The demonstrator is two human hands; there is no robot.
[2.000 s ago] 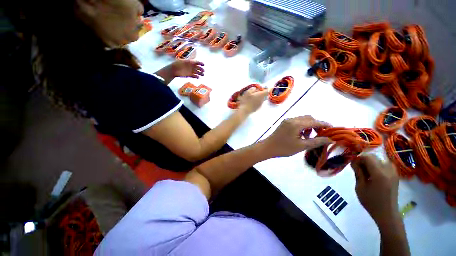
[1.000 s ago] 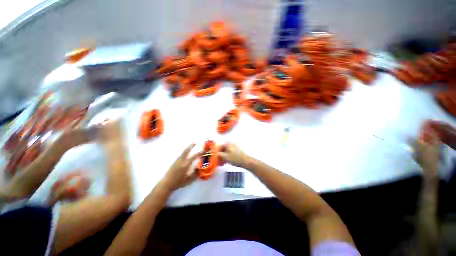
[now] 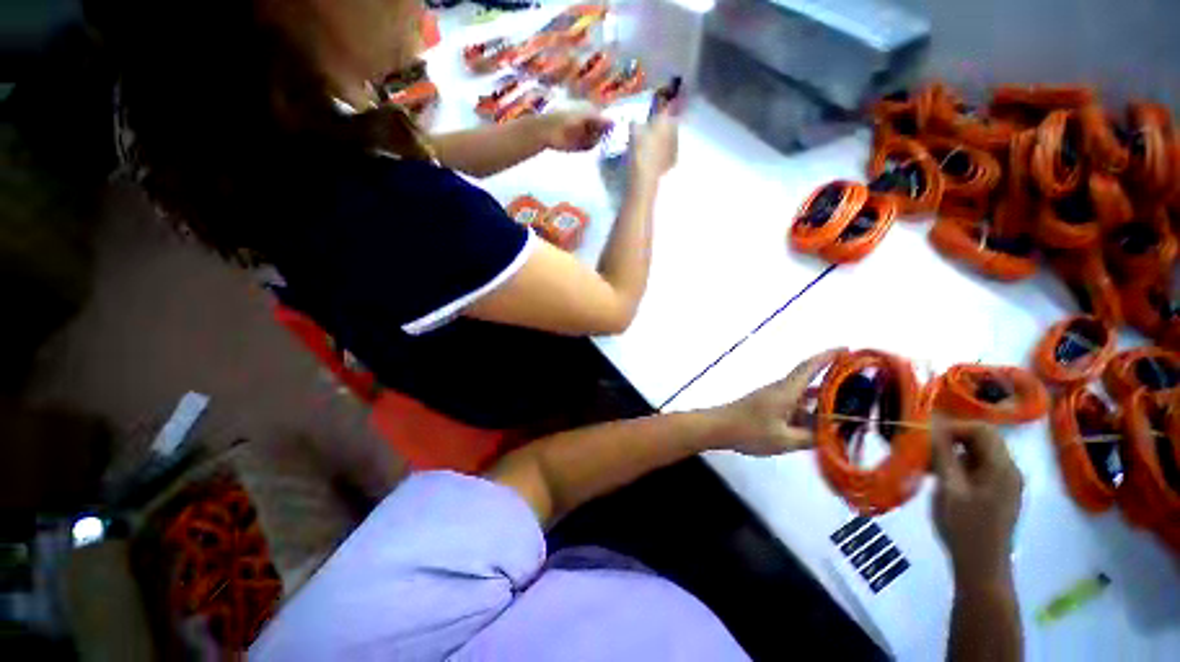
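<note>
An orange coiled cable (image 3: 907, 473) with black parts in its middle is held upright between my two hands above the white table. A thin pale band crosses it. My left hand (image 3: 783, 411) grips its left side. My right hand (image 3: 973, 481) is at its right side, fingers at the band, slightly blurred. A label sheet (image 3: 871, 552) with several black bars lies on the table just below the coil. Another orange coil (image 3: 990, 392) lies behind my right hand.
A heap of orange coils (image 3: 1061, 181) is at the back right. Two coils (image 3: 844, 221) lie left of it. A yellow-green strip (image 3: 1074, 597) lies right. A neighbouring worker (image 3: 518, 278) sits left, near orange cards (image 3: 564, 225). Grey trays (image 3: 809, 71) stand behind. A carton of coils (image 3: 214, 569) is lower left.
The view swung right and back. The coil in my hands is now opened round and upright with its band stretched across. Two coils now lie together near the heap. The neighbour's hands have moved back.
</note>
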